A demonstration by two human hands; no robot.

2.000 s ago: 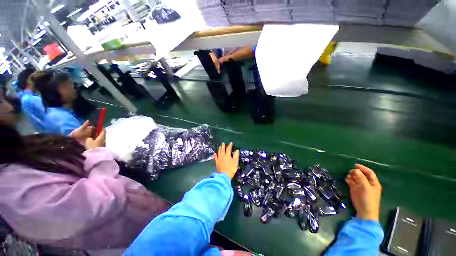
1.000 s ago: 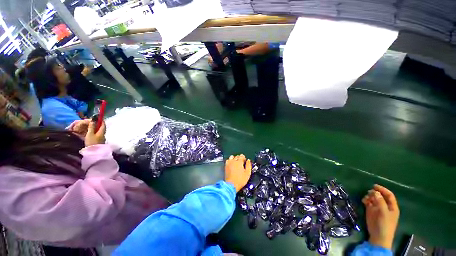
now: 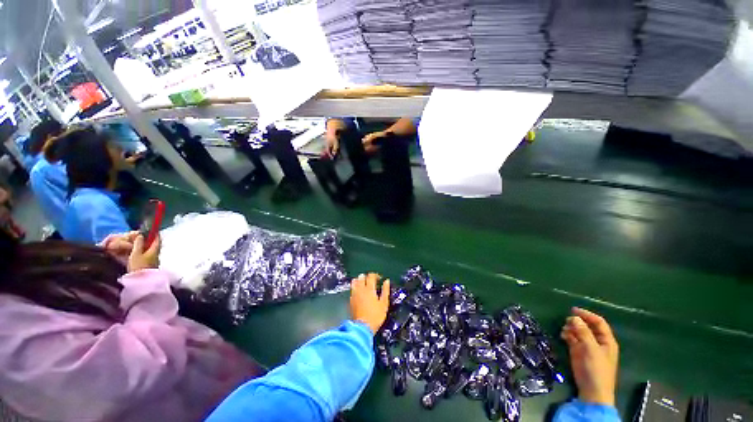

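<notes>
A heap of small bagged black accessories [image 3: 458,342] lies on the green bench surface in front of me, glossy in clear film. My left hand [image 3: 369,302] rests at the heap's left edge, fingers slightly apart, with nothing visibly held. My right hand [image 3: 591,354] is to the right of the heap, off it, fingers loosely curled; I see nothing in it. A big clear polybag of accessories [image 3: 285,265] lies left of my left hand. Dark printed cards [image 3: 663,405] lie at the lower right, cut off by the picture's edge.
A person in pink [image 3: 124,330] sits close on my left, holding a red-edged smartphone [image 3: 154,222]. Upright black boxes [image 3: 395,177] stand across the line, with another person's hands beside them. A white sheet [image 3: 475,144] hangs from the shelf, which holds stacked flat cartons [image 3: 512,45].
The camera view has shifted, showing more of the shelf stacks. Both my hands stay on either side of the heap. The black boxes across the line have changed position near the other person's hands.
</notes>
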